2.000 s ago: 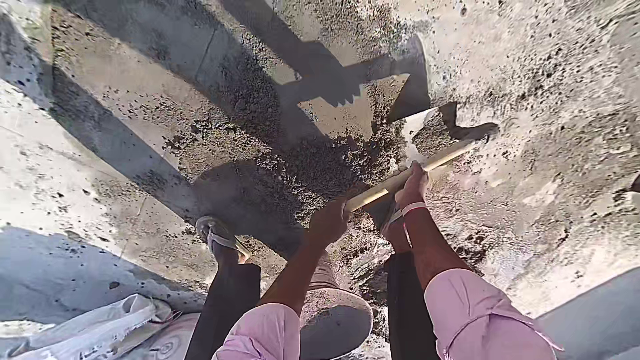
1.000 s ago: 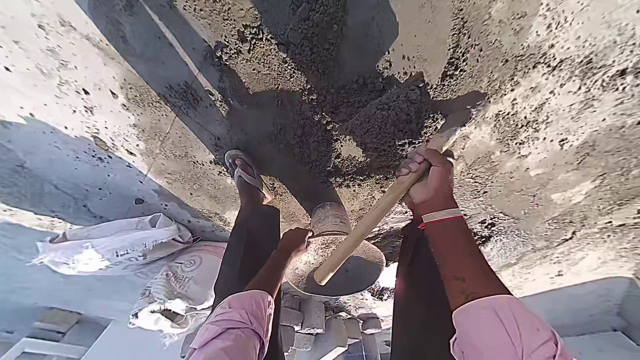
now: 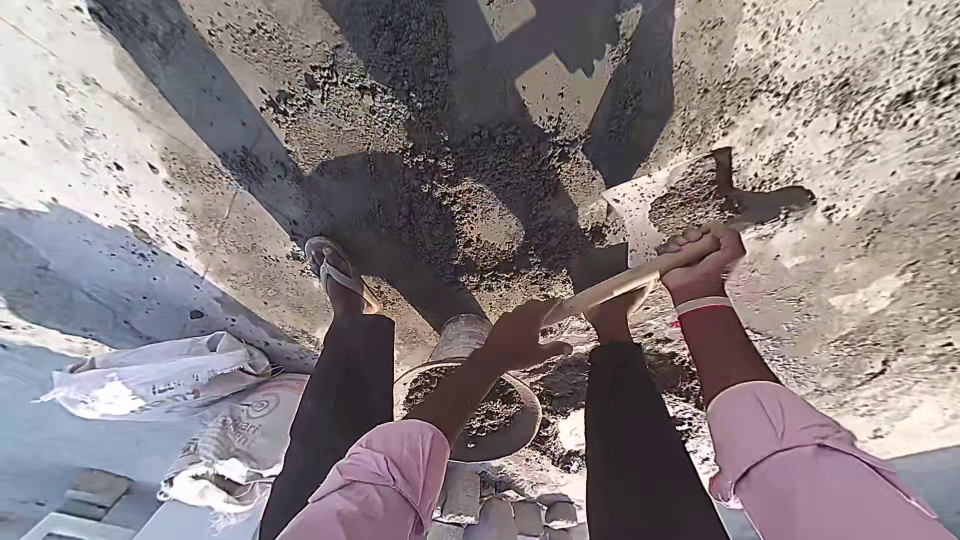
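Observation:
My left hand (image 3: 525,337) is closed round the rear end of a hoe's wooden handle (image 3: 607,289), above the rim of a bucket. Farther along the handle, my right hand (image 3: 701,259) grips it near the metal blade (image 3: 641,206), which carries a dark, crumbly mix. The bucket (image 3: 529,435) lies tilted between my legs, its mouth towards me, with some of the same mix inside. Beyond my feet, loose mix (image 3: 495,180) is spread over the ground, partly in shadow.
White woven sacks (image 3: 172,375) lie to the left of my left leg, one bearing print. Blocks (image 3: 495,517) are below the bucket, and more blocks (image 3: 97,487) lie at the lower left. My sandalled left foot (image 3: 334,274) stands at the edge of the scattered mix.
My left hand has gone from the bucket's rim to the hoe handle. The blade, low in the mix a second ago, now shows at the right with mix on it. The bucket now holds visible mix.

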